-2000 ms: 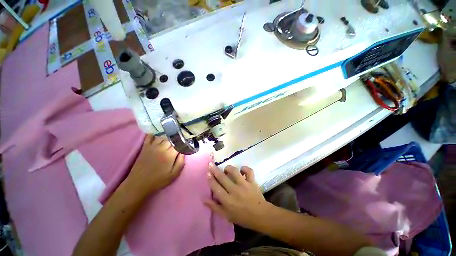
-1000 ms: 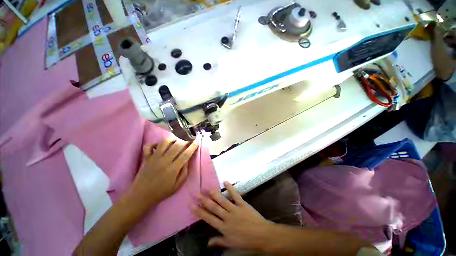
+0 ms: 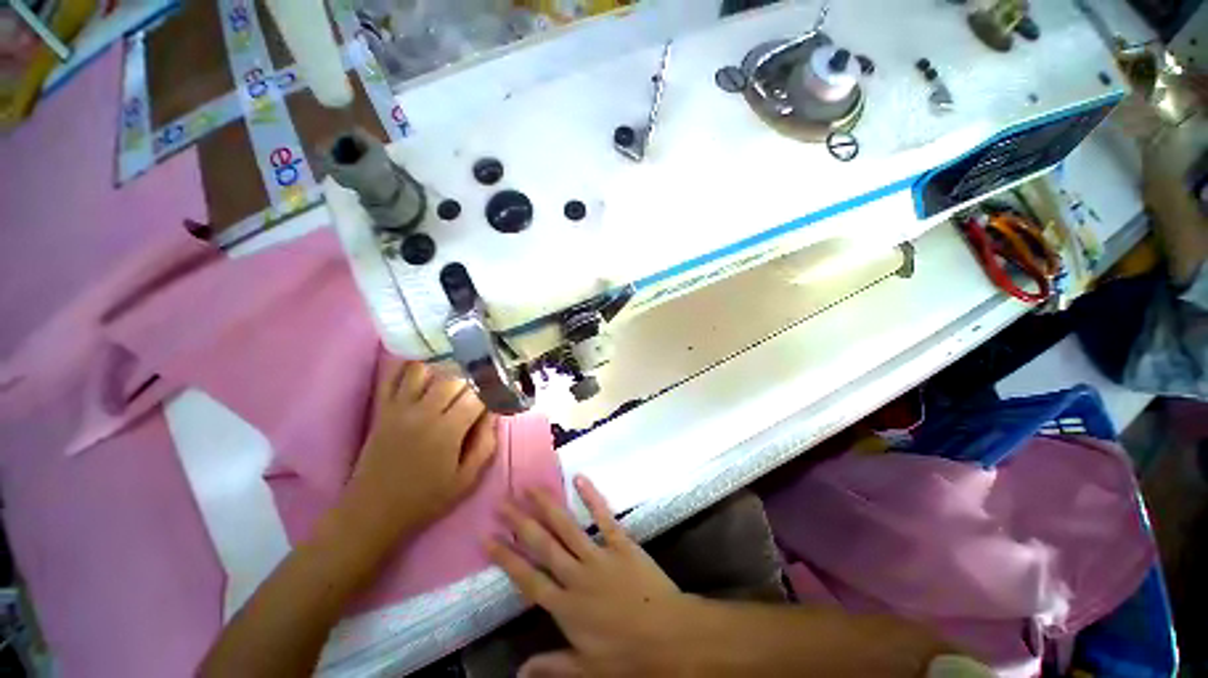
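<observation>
A pink fabric piece lies on the white table with its end at the lit presser foot of the sewing machine. A seam line runs down it near its right edge. My left hand lies flat on the cloth, left of the foot, fingers bent. My right hand rests spread at the lower right edge of the cloth, fingertips touching it, near the table's front edge. The needle is too small and glare-lit to tell. More pink cloth is spread at left.
A blue crate holding a crumpled pink heap stands at lower right. Orange-red-handled scissors lie at the table's right end. A person's arm shows at far right. A brown surface with printed tape is at upper left.
The cloth has moved up under the foot, so less lies below it. My left hand has drawn back slightly from the foot. My right hand has moved down and left from the cloth's edge near the foot.
</observation>
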